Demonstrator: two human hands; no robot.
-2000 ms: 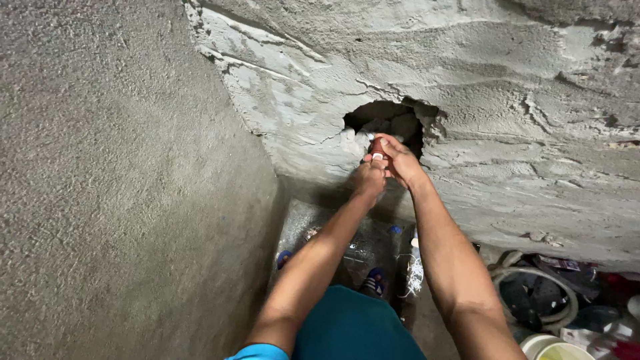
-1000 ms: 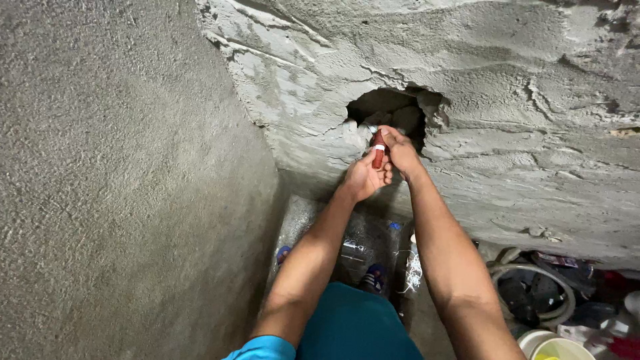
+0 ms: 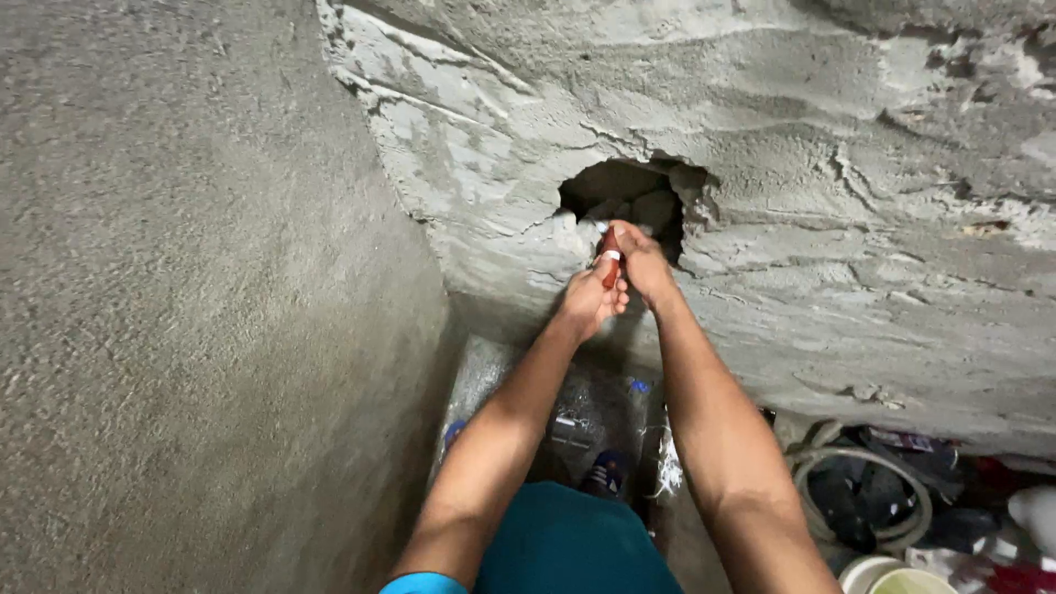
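Note:
Both of my hands meet at a small red-brown object with a white band [image 3: 610,260], a bottle or tube by its look, at the lower edge of a ragged hole [image 3: 627,186] in the rough plastered wall. My left hand [image 3: 596,297] grips its lower part from below, the thumb along it. My right hand [image 3: 645,260] has its thumb and fingers at the upper end. Something pale shows at that tip, too small to name. Loose rubble lies inside the dark hole.
A grey cement wall [image 3: 206,289] rises close on the left. Below are a wet, shiny surface [image 3: 487,371] and a striped sandal or shoe [image 3: 605,472]. At lower right lie a coiled hose [image 3: 924,503], dark items and pale buckets [image 3: 866,571].
Between two seconds and one second ago, my left hand shifted slightly and more of the red-brown object came into view. Both hands have stayed at the hole's lower edge.

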